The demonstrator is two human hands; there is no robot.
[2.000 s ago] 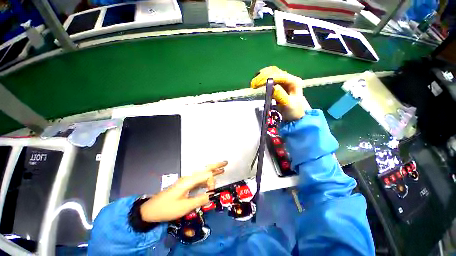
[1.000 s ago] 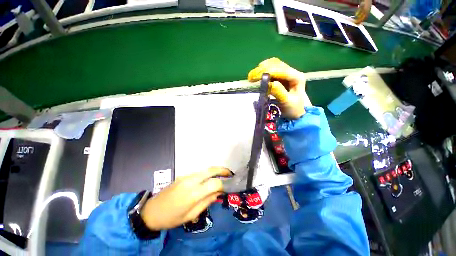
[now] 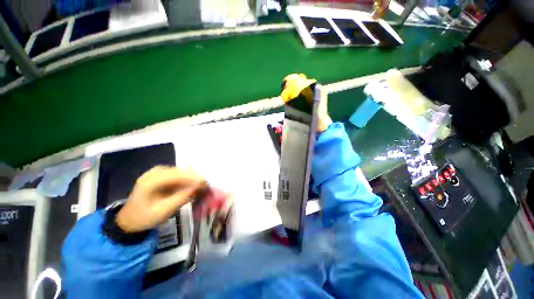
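My right hand [image 3: 313,99], with yellow finger cots, grips a tablet [image 3: 297,166] by its top edge. The tablet stands nearly upright, its glossy face showing a reflection of the white foam tray [image 3: 219,157]. My left hand [image 3: 153,201], blurred, pinches a printed protective film [image 3: 215,213] with red and black patches, which hangs left of the tablet. Another tablet [image 3: 137,163] lies in the tray's left slot, partly under my left hand. A printed item partly shows in the tray behind the held tablet.
More tablets [image 3: 14,233] lie at the far left. A green belt [image 3: 175,87] runs behind, with trays beyond it. At the right are a blue box [image 3: 365,112], yellowish sheets [image 3: 404,102] and a dark side table with a printed film [image 3: 448,198].
My left hand has moved left and up with the printed film, apart from the tablet. The tablet has turned so its glossy face shows. The view has shifted right.
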